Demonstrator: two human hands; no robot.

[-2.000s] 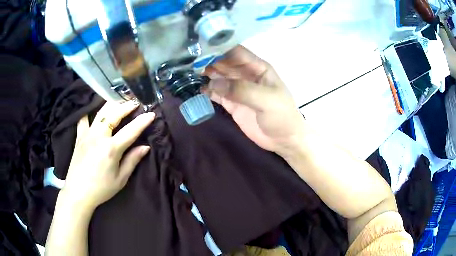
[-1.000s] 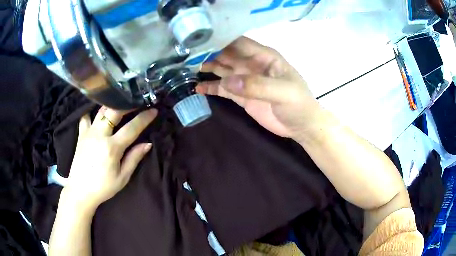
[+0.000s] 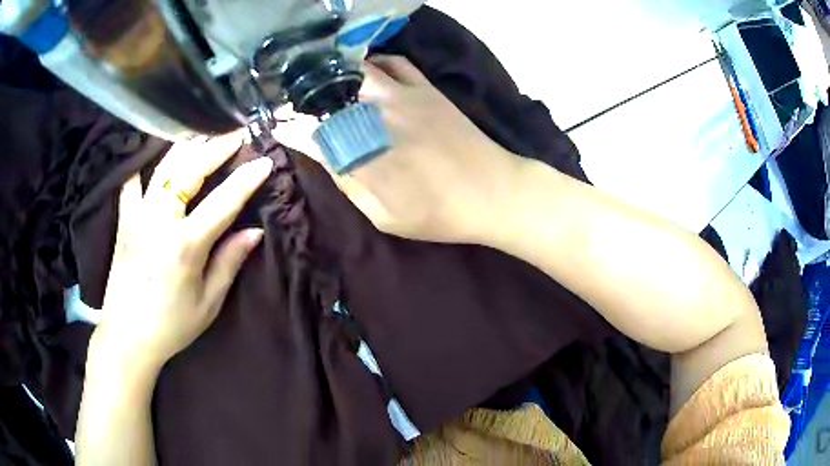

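The sewing machine head (image 3: 309,23) fills the top left, its grey-blue knob (image 3: 353,136) in front of my right hand. My left hand (image 3: 173,246), with a ring, lies spread on the dark brown gathered piece (image 3: 214,391), fingertips beside the needle area (image 3: 258,123). The bunched seam edge (image 3: 289,214) runs down from the needle between my hands. My right hand (image 3: 428,159) lies on the smooth panel (image 3: 437,309), its fingertips partly hidden behind the knob. Neither hand visibly grips the fabric.
A dark garment mass (image 3: 32,209) is at the left. The white table (image 3: 628,82) has a dark line across it. An orange and blue tool (image 3: 743,114) lies beside a dark phone-like rectangle (image 3: 766,55). Dark cloth (image 3: 774,296) and a blue crate (image 3: 805,346) are at the far right.
My right hand has moved from raised beside the knob down flat onto the panel. Dark fabric now spreads up past it over the table. The machine head sits higher in view.
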